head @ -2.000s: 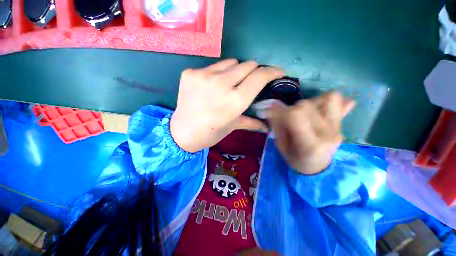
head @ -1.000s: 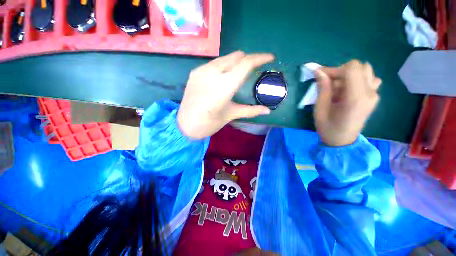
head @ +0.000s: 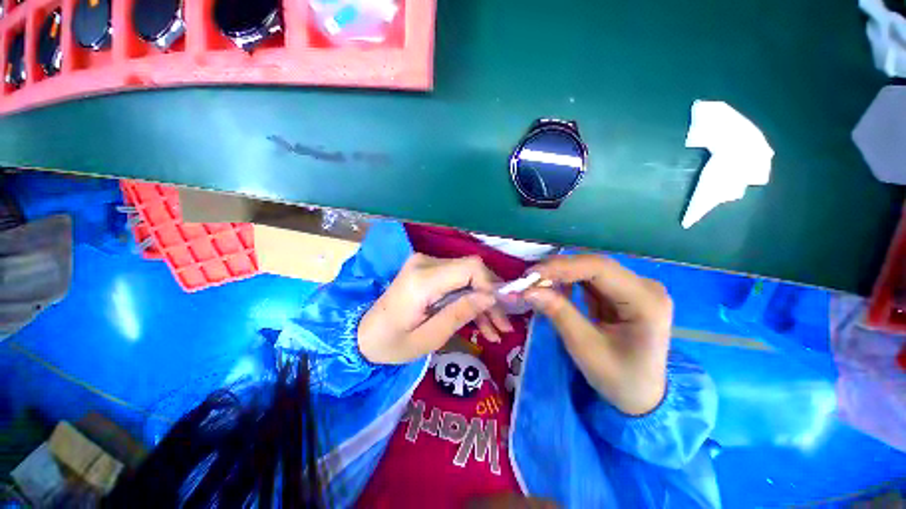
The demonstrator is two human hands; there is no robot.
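A round black watch head [head: 548,163] lies face up on the green mat, touched by neither hand. A white cleaning cloth [head: 730,159] lies flat and loose to its right. My left hand [head: 427,308] and my right hand [head: 611,323] are below the bench edge, close to my chest. Their fingertips meet on a small, thin, partly clear piece, likely protective film [head: 519,286], with a whitish strip showing at the right fingers. Its exact shape is partly hidden by the fingers.
A red foam tray [head: 298,75] at the upper left holds black watch heads and a shiny whitish patch in its corner pocket. A grey angular object [head: 882,134] and crumpled white material [head: 887,38] are at the right edge. A red grid tray [head: 204,249] is below the bench.
The right hand has let go of the cloth, now on the mat. Both hands have left the watch area, moved down towards the chest and taken hold of the small thin piece.
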